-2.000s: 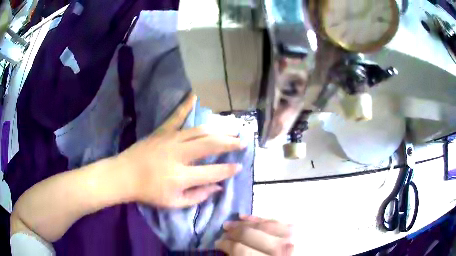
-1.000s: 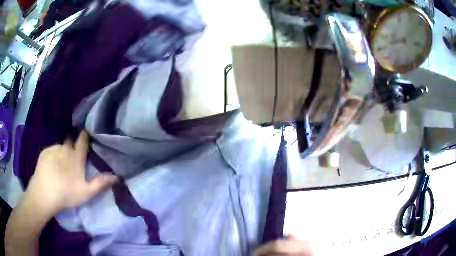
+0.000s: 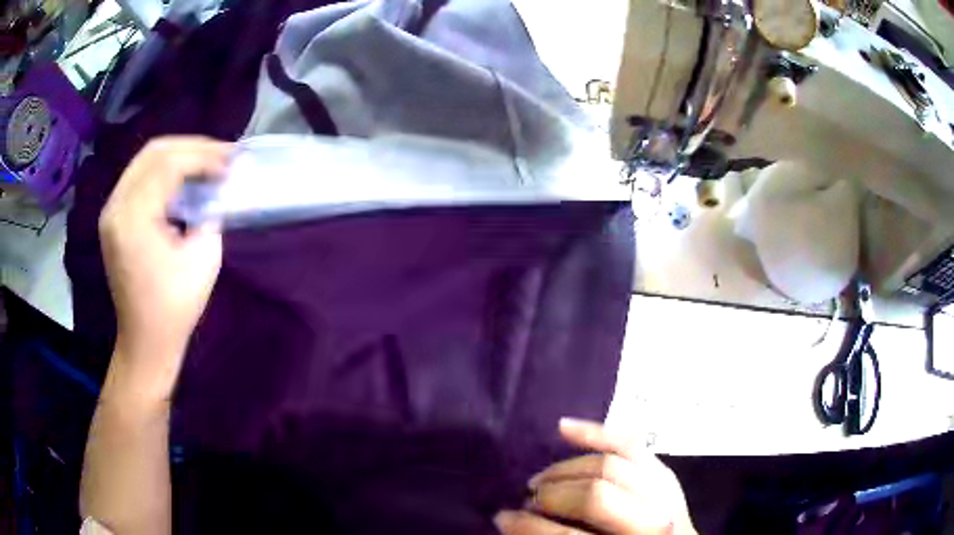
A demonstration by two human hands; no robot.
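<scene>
The dark purple jacket cloth [image 3: 398,324] lies in front of me, its right edge running down from near the needle area. A pale grey strip [image 3: 366,183] runs across its top, with a grey panel [image 3: 418,78] bunched behind. My left hand [image 3: 167,240] is closed on the left end of the pale strip. My right hand [image 3: 602,486] is at the lower right edge of the purple cloth, fingers bent; the frame does not show clearly whether it pinches the cloth. The sewing machine head [image 3: 669,84] stands at upper right, its presser foot close to the cloth's top right corner.
Scissors with black handles [image 3: 849,381] lie right of the machine. A pale rounded pad [image 3: 800,235] is under the machine arm. A gold-rimmed watch [image 3: 787,21] is on the machine head. A purple object with a round grille [image 3: 37,136] is at far left.
The grey panel has moved back and the dark purple cloth now covers the front. My left hand has moved up and closed on the strip; my right hand shows more fully.
</scene>
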